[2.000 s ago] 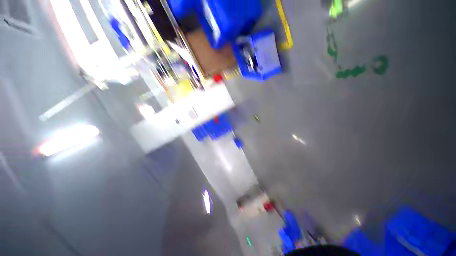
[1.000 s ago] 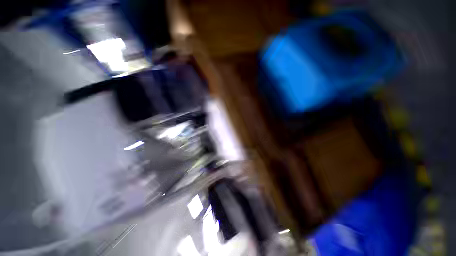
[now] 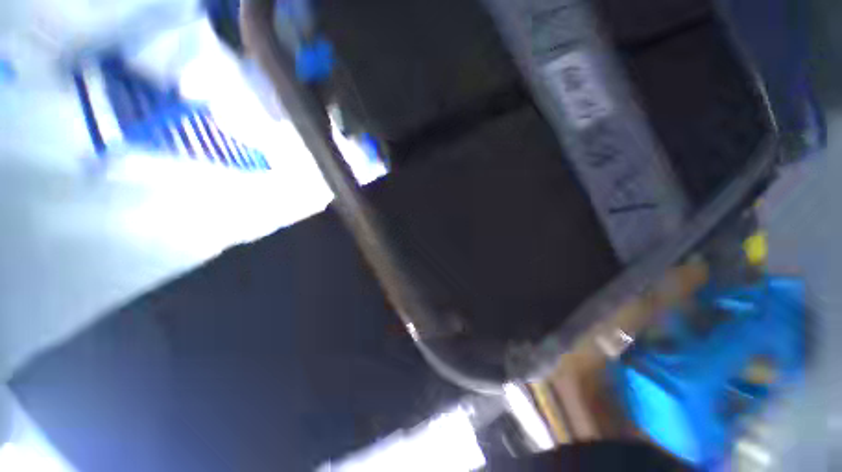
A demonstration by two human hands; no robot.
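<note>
Neither of my hands shows. Nearest in front of me is a dark panel or seat-like thing (image 3: 480, 221) inside a rounded metal tube frame (image 3: 374, 244). A grey strip (image 3: 600, 138) with dark handwritten marks and a small white label runs across it. A wide dark surface (image 3: 212, 341) lies at the lower left, partly behind the frame. A bright blue stool (image 3: 683, 396) is at the lower right, blurred. The picture is turned sideways and blurred.
A blue slatted or striped thing (image 3: 185, 120) is at the upper left against a glaring background. Brown material (image 3: 582, 396) lies beside the stool. Grey floor (image 3: 826, 221) shows at the right edge. A dark rounded shape (image 3: 609, 458) cuts into the bottom edge.
The view has swung from the aisle, past brown boards and the blue stool, to the framed dark panel close up. The stool now appears lower in the picture.
</note>
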